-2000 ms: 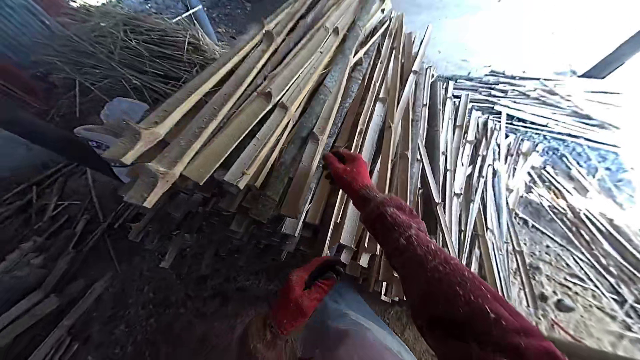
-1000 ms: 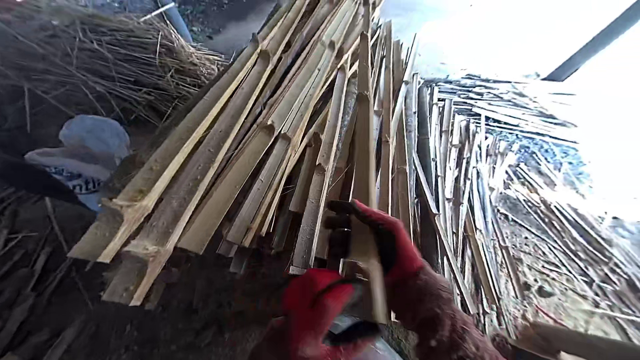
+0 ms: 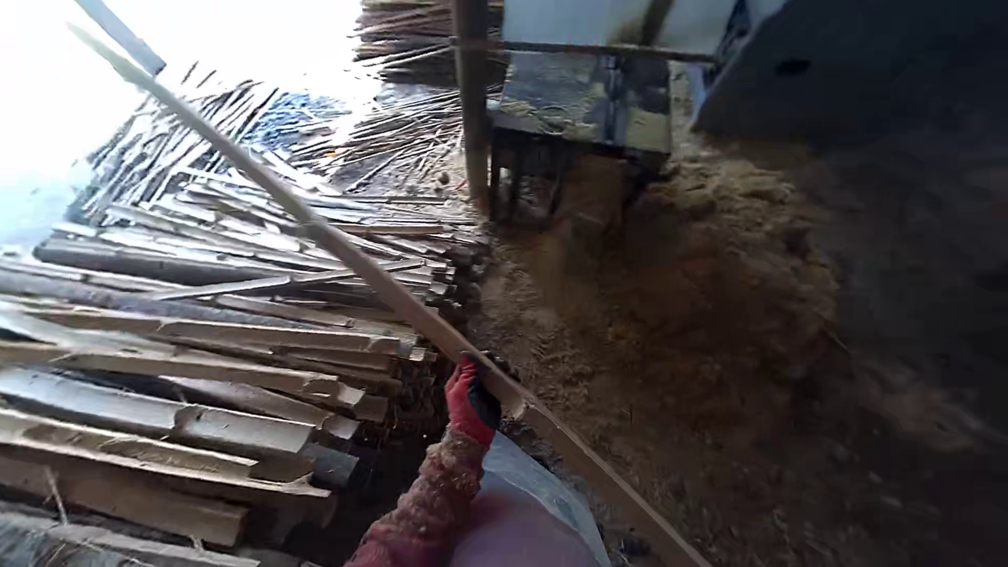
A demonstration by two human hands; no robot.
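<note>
My left hand, in a red glove with a dark palm, is closed around a long split bamboo strip. The strip runs slantwise from the bright upper left to the bottom edge, right of my knee. My right hand is out of view. Left of my left hand lies a large stack of split bamboo strips, their cut ends facing the ground beside me. Nodes show along several of them.
A saw table covered in sawdust stands ahead, behind a wooden post. Sawdust is heaped beside and below it. More thin strips lie scattered at the back left, and a dark panel stands at the upper right.
The view has swung right to the saw table. A bamboo strip held at the stack a second ago now lies across the view in my left hand. My right hand has left the view.
</note>
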